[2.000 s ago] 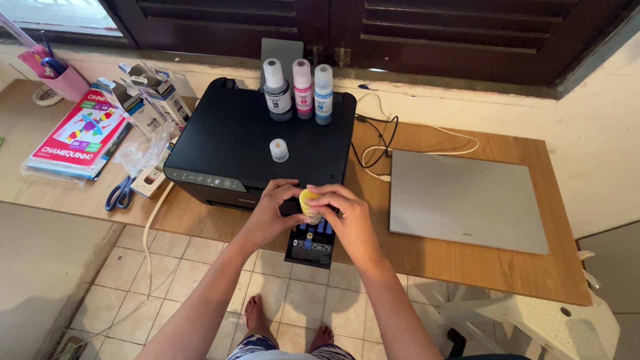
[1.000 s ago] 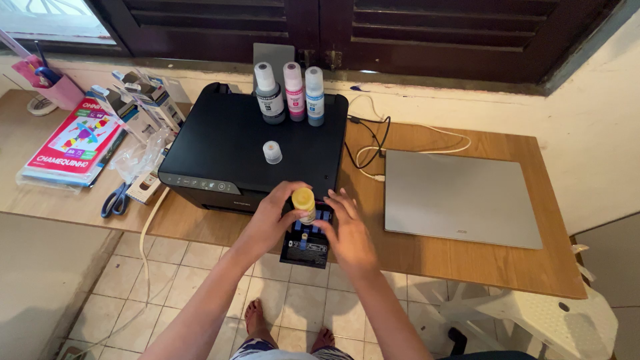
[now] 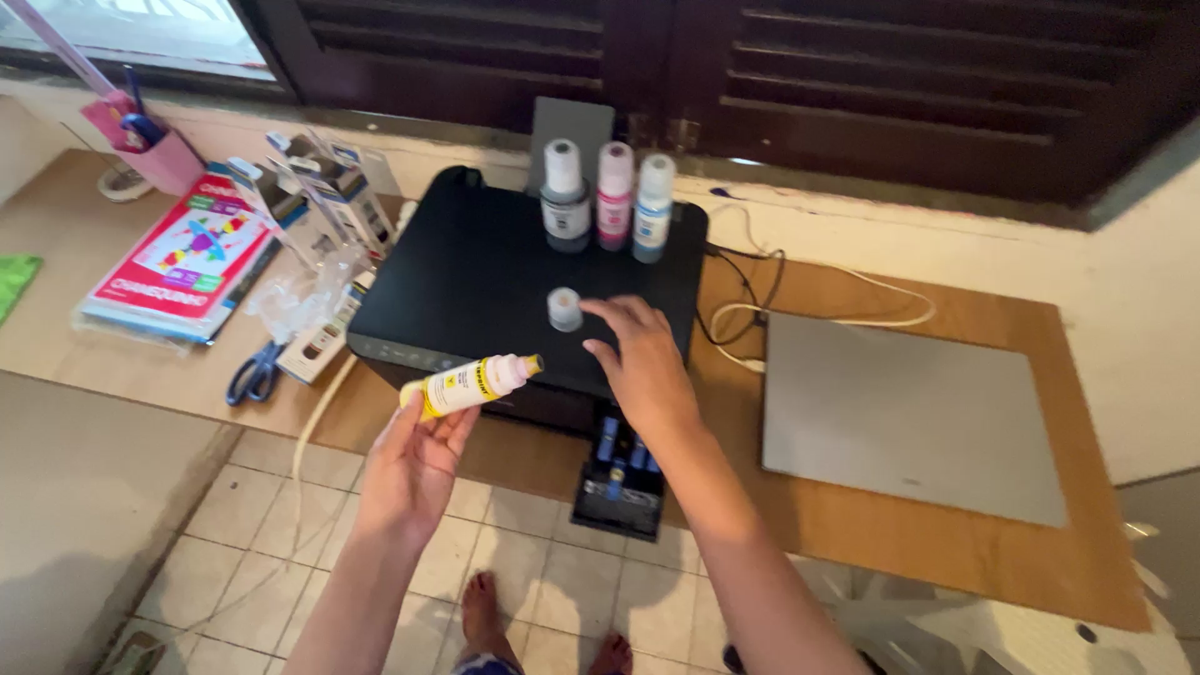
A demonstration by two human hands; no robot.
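My left hand point(image 3: 417, 464) holds a yellow-labelled ink bottle point(image 3: 469, 384) by its base, tilted, with its uncapped nozzle pointing right. On the lid of the black printer point(image 3: 469, 267) stands a translucent bottle cap point(image 3: 564, 309). My right hand point(image 3: 642, 361) reaches over the lid just right of this cap, fingers apart and holding nothing; whether a fingertip touches it I cannot tell. A black ink bottle point(image 3: 565, 211), a magenta one point(image 3: 614, 206) and a cyan one point(image 3: 653, 216) stand capped at the back. The ink tank compartment point(image 3: 619, 487) hangs open at the printer's front.
A closed grey laptop point(image 3: 909, 422) lies on the right of the wooden table. Cables point(image 3: 750, 309) run between it and the printer. To the left are blue scissors point(image 3: 253, 375), opened ink boxes point(image 3: 323, 206), plastic wrapping, a paper pack point(image 3: 178, 253) and a pink pen holder point(image 3: 164, 159).
The yellow ink bottle has moved up and left from over the open tank compartment and is now tilted in my left hand. My right hand has left the bottle and moved to the cap.
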